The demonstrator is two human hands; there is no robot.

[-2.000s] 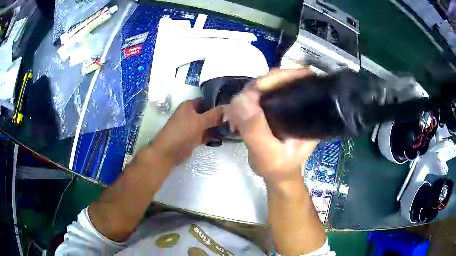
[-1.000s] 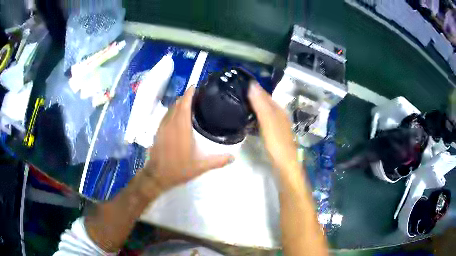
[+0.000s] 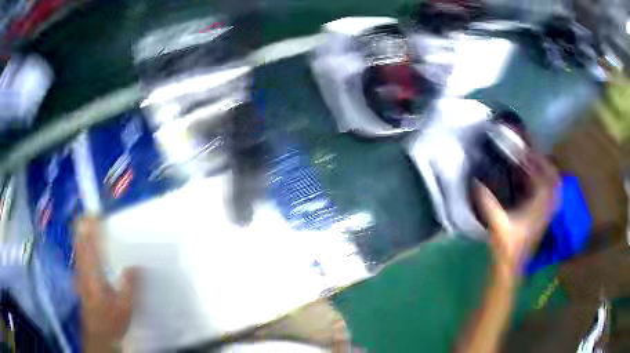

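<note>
The view is blurred. My right hand (image 3: 518, 224) is at the right bench edge, with fingers and thumb around the dark open side of a white camera unit (image 3: 445, 155). Its white housing points left and the unit rests on the green bench. My left hand (image 3: 103, 296) is at the lower left, over the left edge of the white work pad (image 3: 214, 262). It looks empty, thumb apart from the fingers, and its lower part is cut off by the frame.
A second open camera unit (image 3: 345, 86) stands behind the held one, with more parts farther back. The grey-white screw feeder (image 3: 197, 89) is behind the pad, beside a dark blurred shape (image 3: 245, 162). A blue stool (image 3: 570, 220) is beyond the bench edge at right.
The view has swung right. My hands have left the black-fronted camera, which no longer shows. My right hand has moved to a unit at the right; my left has moved apart to the left.
</note>
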